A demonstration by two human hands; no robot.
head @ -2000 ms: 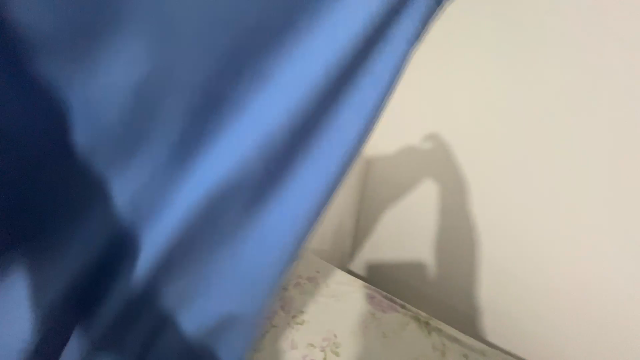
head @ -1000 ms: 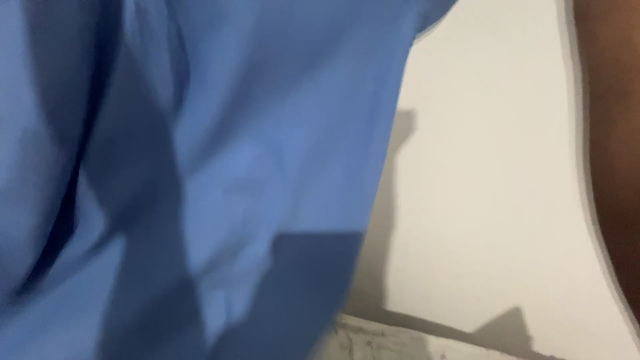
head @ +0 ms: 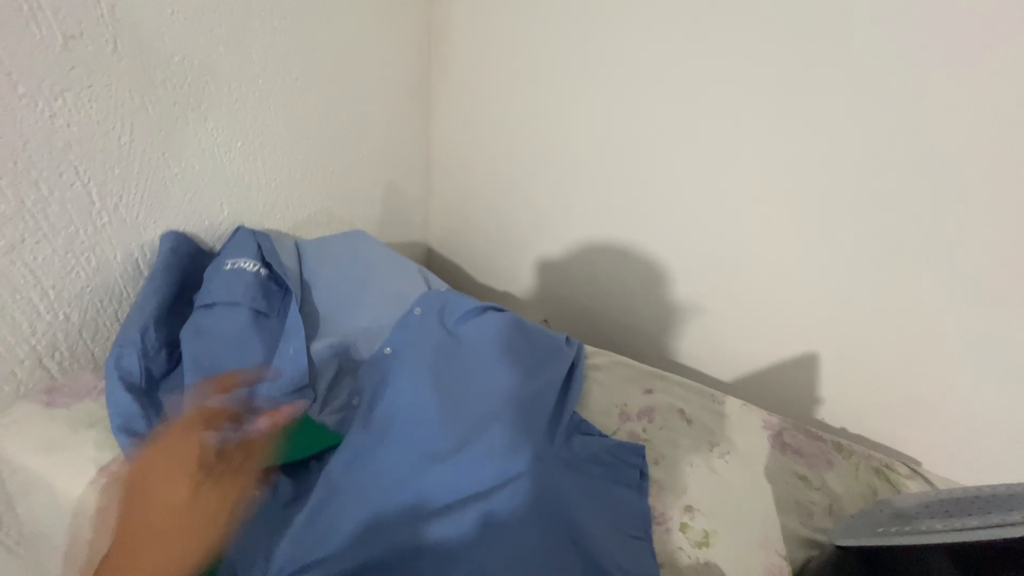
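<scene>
A blue button-up shirt [head: 480,416] lies spread on a surface covered with floral fabric [head: 688,448]. Its front hangs partly apart, with small buttons along one edge and white embroidery above a pocket flap. At the lower left, my left hand [head: 200,456] is blurred over the shirt front; whether its fingers hold the cloth cannot be told. Beside the fingers shows a piece of green cloth [head: 308,440] between the shirt's front edges. My right hand is outside the view.
A textured white wall [head: 200,120] and a smooth one [head: 720,160] meet in a corner behind the shirt. At the lower right edge is a grey and black object [head: 936,516]. Shadows fall on the right wall.
The blue cloth, which filled much of the view close up, now lies spread on the floral fabric. An arm at the right edge one second ago is gone from view.
</scene>
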